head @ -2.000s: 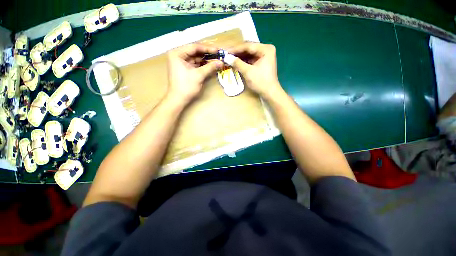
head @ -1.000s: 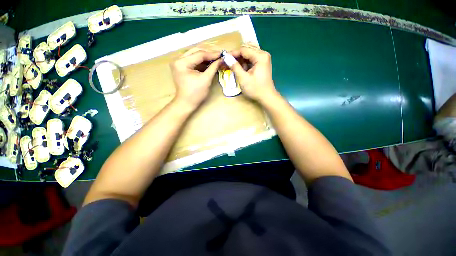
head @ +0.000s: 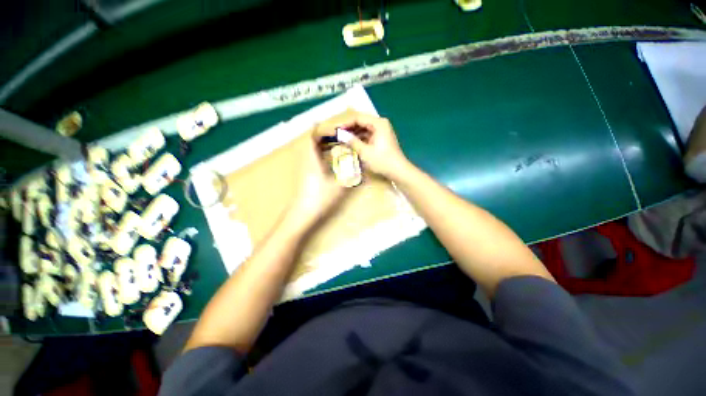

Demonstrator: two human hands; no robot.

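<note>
A white housing (head: 347,168) with a yellowish inner face is held between my hands above the cardboard mat (head: 267,186). My left hand (head: 317,182) is around the housing's left side, blurred, and its fingertips are hard to make out. My right hand (head: 375,147) grips at the housing's upper end, thumb over a small white part. A small dark part (head: 329,140) shows between the hands at that end. The fingers hide most of the housing's upper end and any wires there.
A pile of white housings (head: 159,216) with wires lies left of the mat. A pale hoop (head: 206,190) is at its upper left corner. Beyond the worn rail (head: 418,64), units (head: 363,32) sit on the green conveyor. Another person's arm (head: 697,151) is at the right edge, above a red stool (head: 619,263).
The camera view has tilted and shifted, so the conveyor and more of the pile now show. My left hand has moved down alongside the housing; my right hand stays at its end.
</note>
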